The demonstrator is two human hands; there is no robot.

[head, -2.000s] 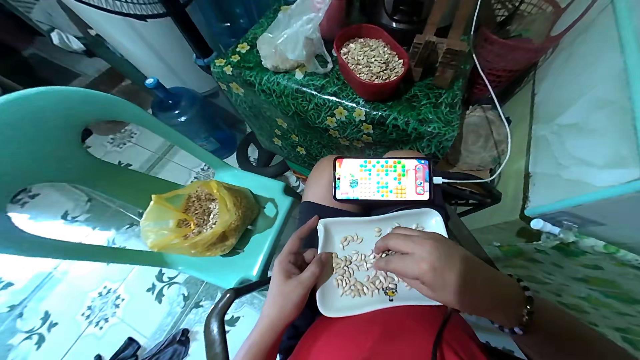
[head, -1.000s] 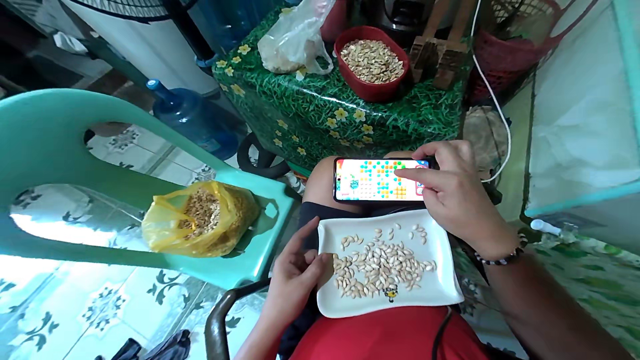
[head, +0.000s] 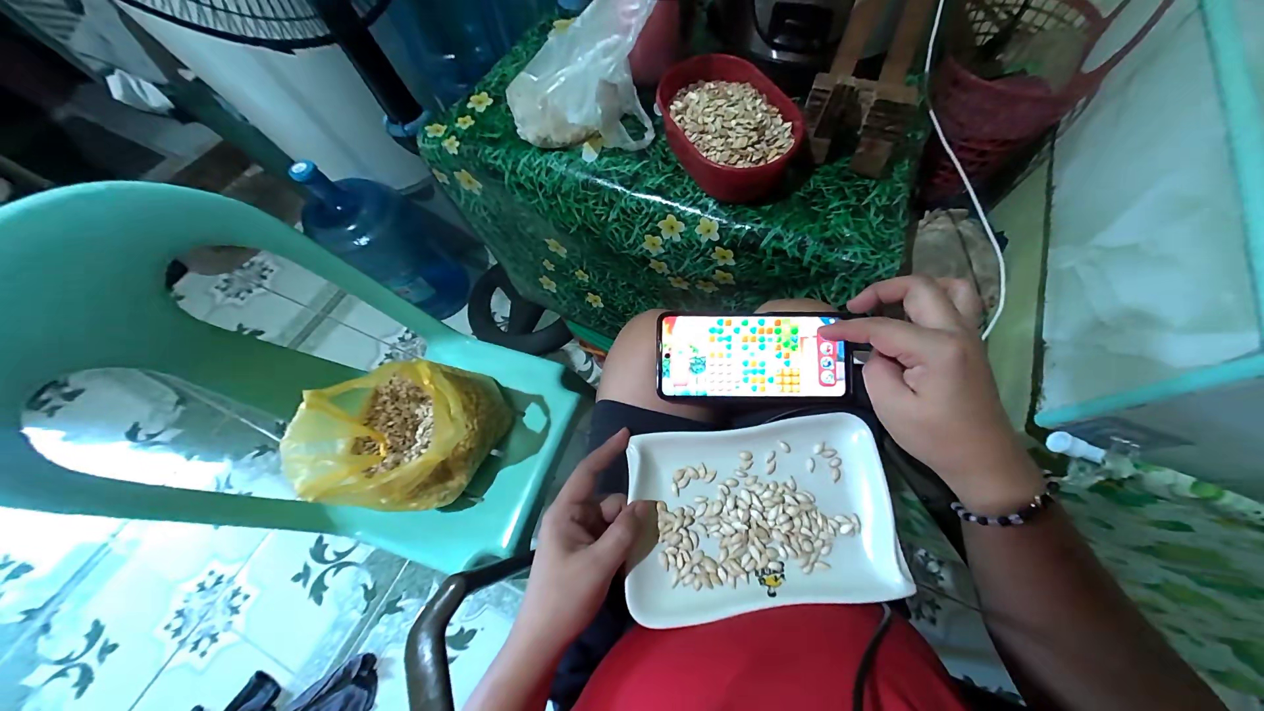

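Observation:
A white rectangular plate with many pale seeds on it rests on my lap. My left hand holds the plate's left edge, thumb on top of the rim. Beyond the plate, a smartphone lies sideways across my thighs, its screen lit with a colorful tile game. My right hand is at the phone's right end, index finger over the screen's right side and the other fingers partly curled; a beaded bracelet is on that wrist. A cable runs from the phone, partly hidden by this hand.
On the left, a green plastic chair bears a yellow plastic bag of husks or seeds. Ahead, a table with a grass-print cover holds a red bowl of seeds and a clear plastic bag. A blue water jug stands behind the chair.
My right hand has left the seeds on the plate and moved up to the phone, then shifted from mid-screen to its right edge. My left hand has stayed on the plate.

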